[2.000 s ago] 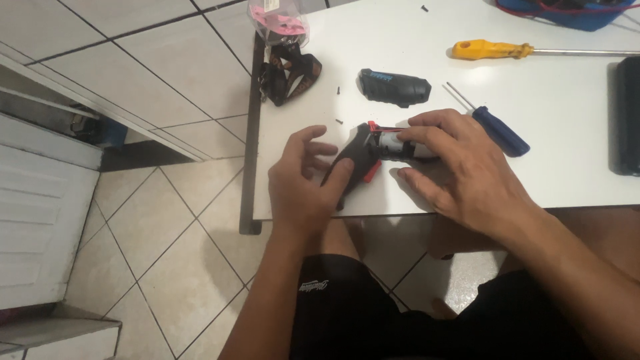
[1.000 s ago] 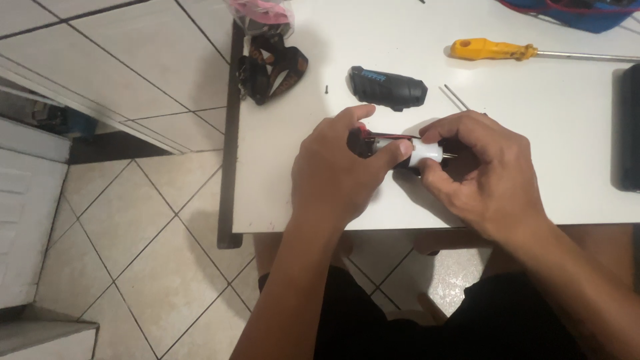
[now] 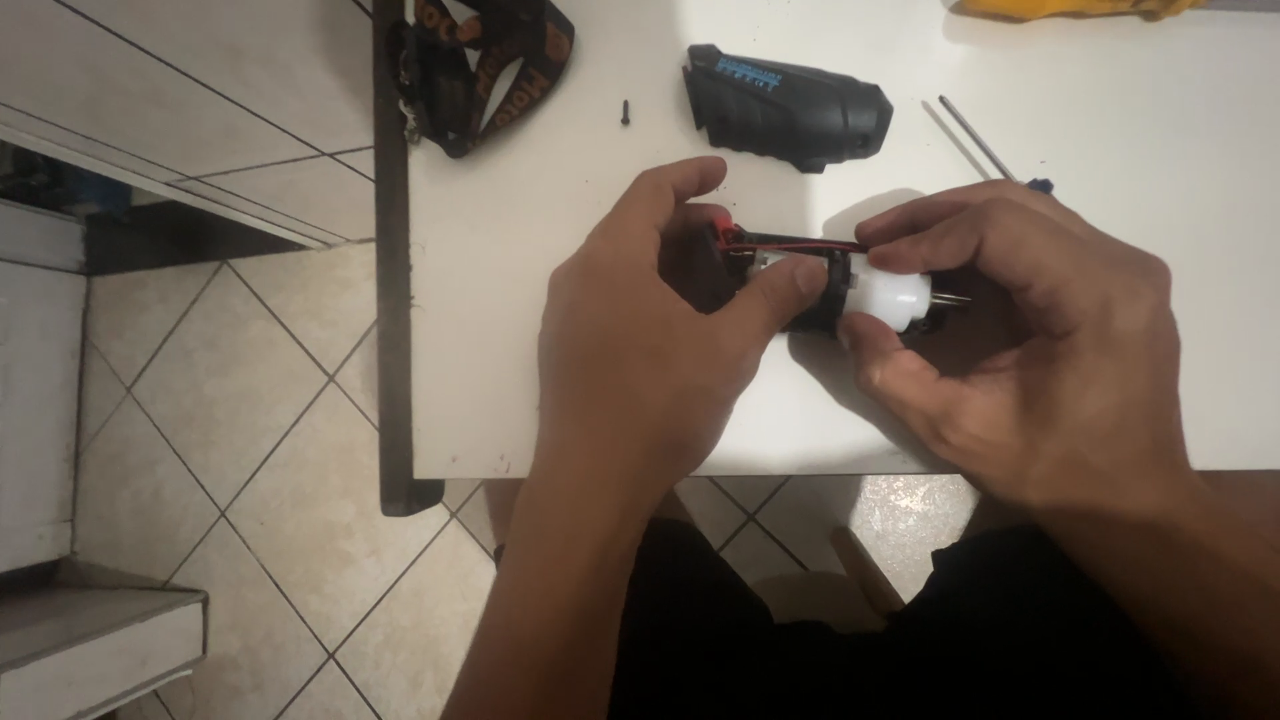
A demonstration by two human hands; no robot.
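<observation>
My left hand grips the black housing half of a small power tool, its thumb pressed on the internals. My right hand pinches the white cylindrical gear or motor part at the housing's right end, where a thin metal shaft sticks out. A red wire runs along the top from a red piece. Above the hands lies a separate black housing shell bearing blue print. Much of the held housing is hidden by fingers.
A black screw lies left of the shell. A black strap with orange lettering is at the table's left edge. A screwdriver's thin shaft points up behind my right hand; a yellow handle shows at the top.
Two seconds ago the held housing slanted, its handle towards the lower left; now my left hand covers that end and its thumb rests on the internals. The metal shaft shows at the right end.
</observation>
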